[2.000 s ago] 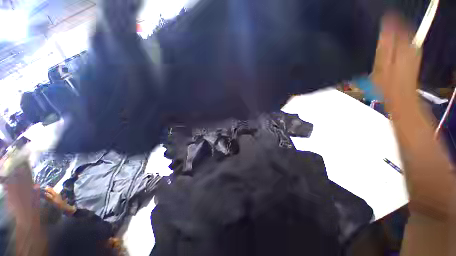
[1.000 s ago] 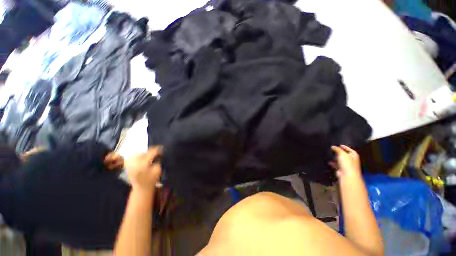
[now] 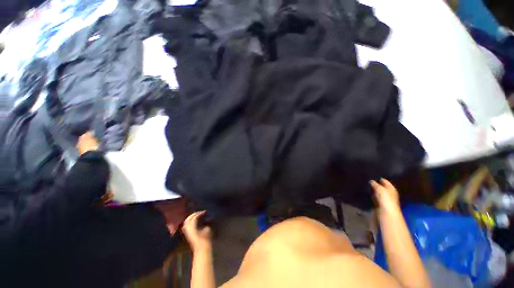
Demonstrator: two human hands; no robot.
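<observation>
A black jacket (image 3: 225, 152) lies bunched and spread over the white table's front edge, its lower part hanging towards my lap. My left hand (image 3: 197, 229) is at its lower left edge, fingers curled; blur and dark cloth hide whether it pinches the fabric. My right hand (image 3: 385, 194) is at the lower right edge with its fingertips on the cloth, closed on it. More black garments (image 3: 304, 31) with crumpled parts lie behind the jacket.
A neighbouring worker's hand (image 3: 88, 143) touches grey jackets (image 3: 84, 79) at left. The white table (image 3: 434, 73) extends right, with a dark pen or marker (image 3: 466, 111) on it. A blue plastic bag (image 3: 448, 233) stands below the table at right.
The raised dark cloth has come down and the jacket now lies on the table. My left hand has moved right and down along its edge. The neighbour's arm has moved onto the grey jackets.
</observation>
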